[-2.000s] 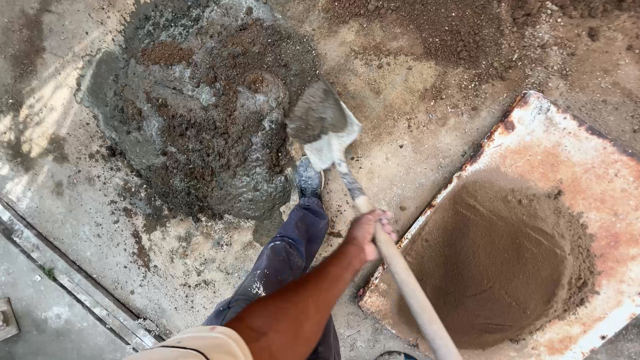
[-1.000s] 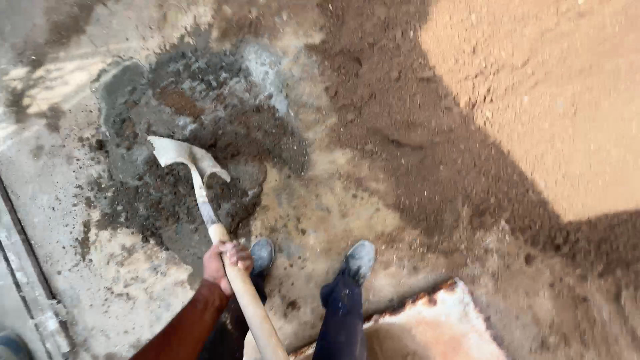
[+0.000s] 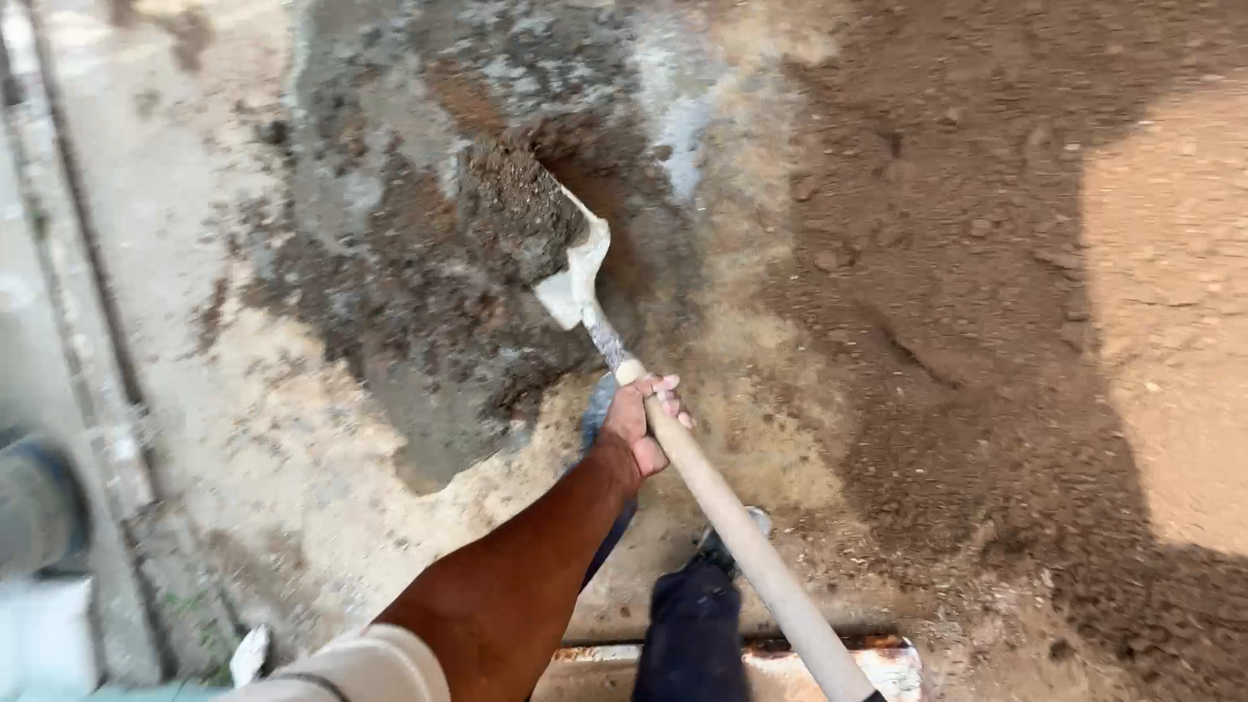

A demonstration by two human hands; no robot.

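My left hand (image 3: 648, 424) is closed around the wooden handle of a shovel (image 3: 770, 565), just behind its metal socket. The shovel's pale blade (image 3: 585, 268) carries a heap of dark, damp mix (image 3: 517, 210) and lies over a patch of wet grey mortar (image 3: 380, 283) mottled with brown soil. The handle slants down to the lower right and leaves the frame at the bottom edge. My right hand is out of view.
A large spread of brown soil or sand (image 3: 936, 322) covers the right side, partly sunlit. Behind my feet is the edge of a rusty white board or tray (image 3: 882, 663). A channel edge (image 3: 93, 253) and a blurred bucket-like container (image 3: 39, 507) stand at left.
The shovel blade, plain and without a visible load one second ago, now holds a heap of mix. The view has shifted since two seconds ago, when a sand heap showed on the board at right.
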